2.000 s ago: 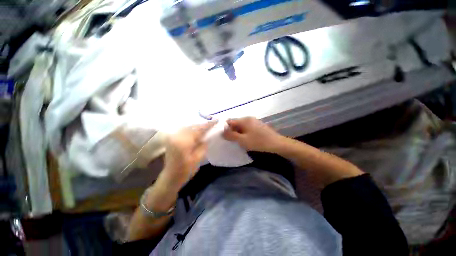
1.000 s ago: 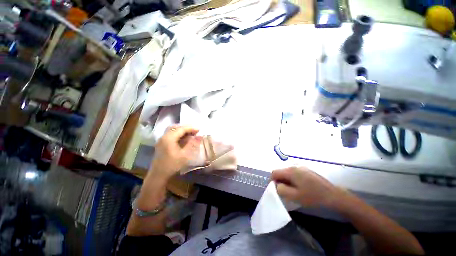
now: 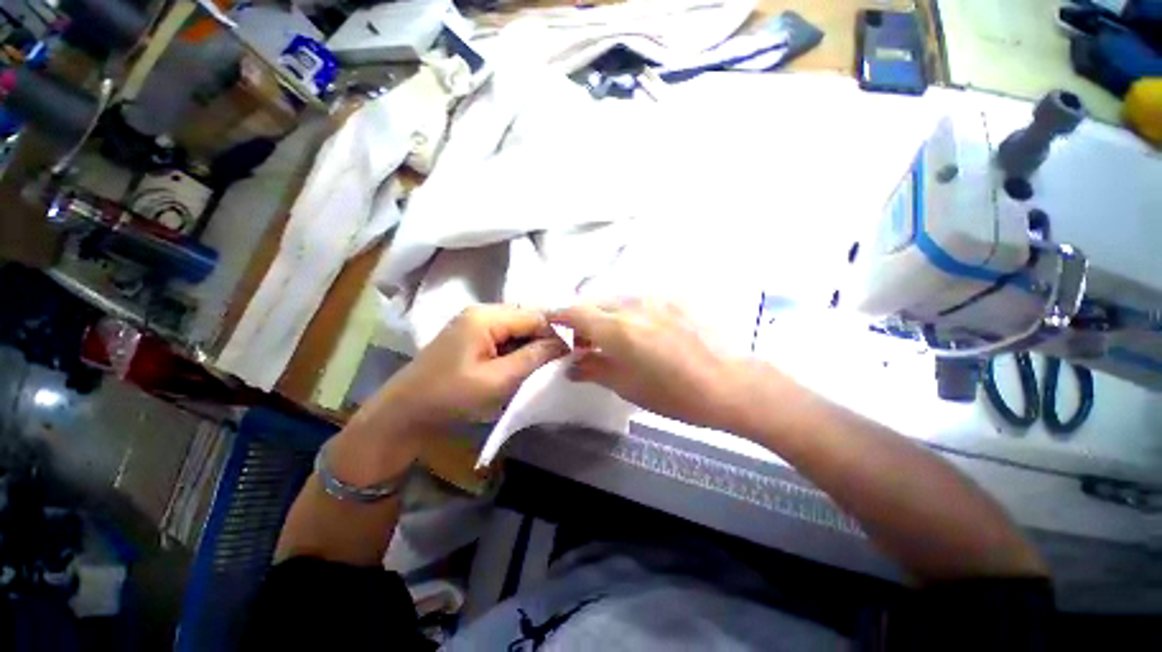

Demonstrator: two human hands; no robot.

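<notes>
My left hand (image 3: 478, 363) and my right hand (image 3: 637, 350) meet over the table's front edge, left of the machine. Both pinch a small pale cut piece (image 3: 557, 397) between the fingertips. Its rounded lower part hangs down over the edge. The fingers hide its upper end. The cream garment cloth (image 3: 510, 191) lies bunched on the table just behind my hands. The white sewing machine head (image 3: 968, 242) stands to the right, with no hand at the needle area.
Dark-handled scissors (image 3: 1047, 392) lie under the machine arm, black snips (image 3: 1121, 492) to their right. A phone (image 3: 889, 51) lies at the back. Long cream strips (image 3: 319, 229) lie at the left. A blue basket (image 3: 242, 535) stands below left. The front edge carries a ruler (image 3: 726, 478).
My right hand has moved left with the small pale piece and now meets my left hand. The beige folded cloth that was under my left hand no longer shows there.
</notes>
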